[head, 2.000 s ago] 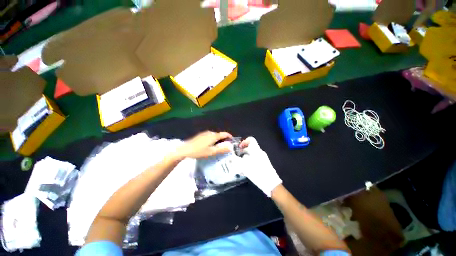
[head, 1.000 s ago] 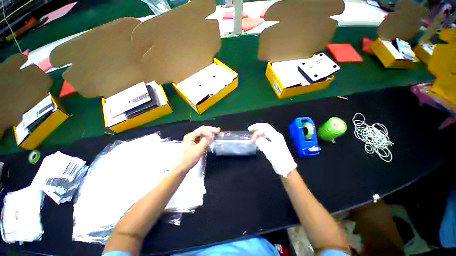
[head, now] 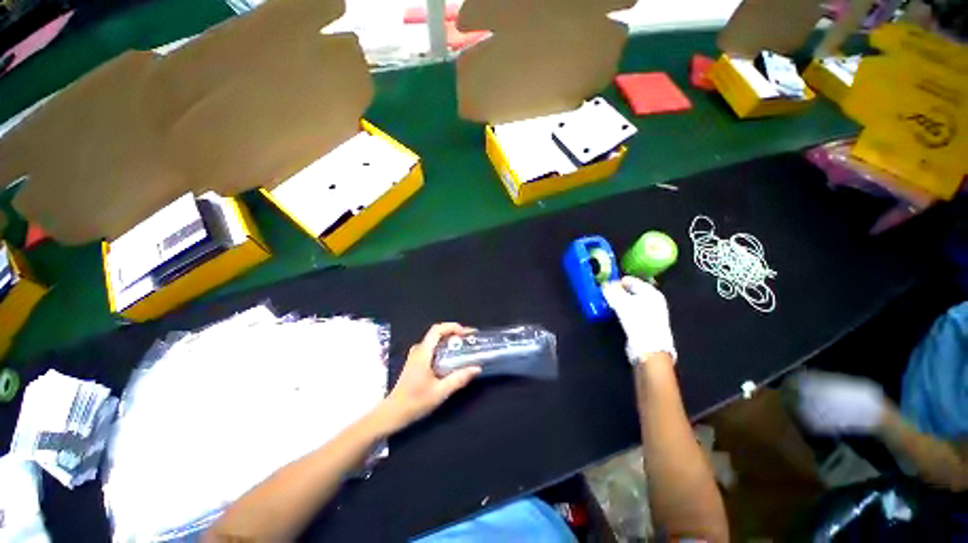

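My bare left hand holds a dark, flat unit wrapped in a shiny clear bag by its left end, over the black bench. The unit is seen edge-on. My white-gloved right hand is at the front right end of the blue tape dispenser, away from the bagged unit. Whether its fingers grip tape is too small to tell. A large glaring pile of clear bags lies left of my left hand.
Yellow boxes with raised brown lids stand on the green conveyor. A green roll and tangled pale loops lie right of the dispenser. Printed leaflets lie left. Another person's gloved hand shows at right.
The bagged unit, first under both hands and then held at both ends, is now in my left hand only. My right hand has moved right to the tape dispenser. The view has shifted.
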